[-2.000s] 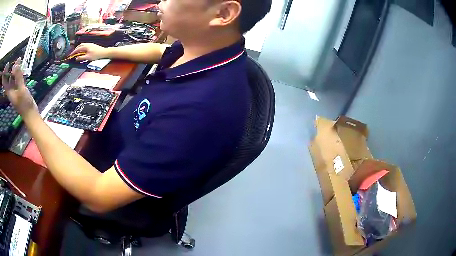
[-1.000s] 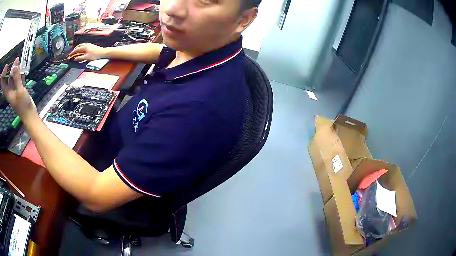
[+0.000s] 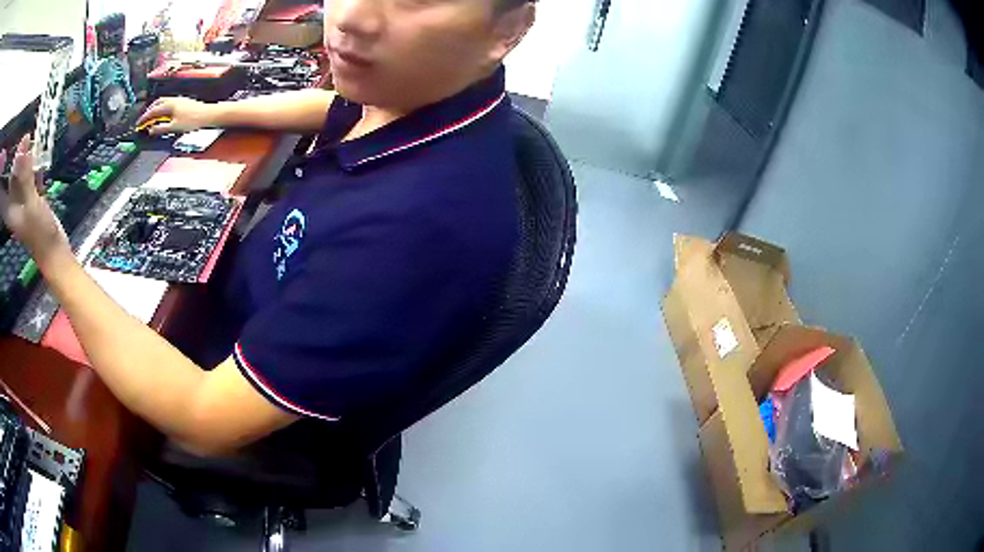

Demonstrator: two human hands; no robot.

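Neither of my hands is in view. A seated person in a dark blue shirt (image 3: pixel 378 248) is in front of me. The hands in view are that person's. One is raised at the left edge by a pale slotted frame (image 3: pixel 50 113); I cannot tell how it is gripped. The other rests on a small yellow-orange and dark thing, possibly a mouse (image 3: pixel 154 122). A dark motherboard (image 3: pixel 164 233) lies flat on red and white sheets (image 3: pixel 130 291). A second board assembly with a metal port plate (image 3: pixel 56 458) is cut off at the lower left.
A black keyboard with green keys (image 3: pixel 106 162) lies behind the motherboard. A round teal fan (image 3: pixel 111 99) stands beyond it. The chair back (image 3: pixel 545 226) is behind the person. An open cardboard box (image 3: pixel 739 431) with plastic-wrapped things stands on the floor at right.
The person's head has turned more towards me. The view has shifted slightly, so most things sit a little further left. The motherboard has stayed in place on the sheets.
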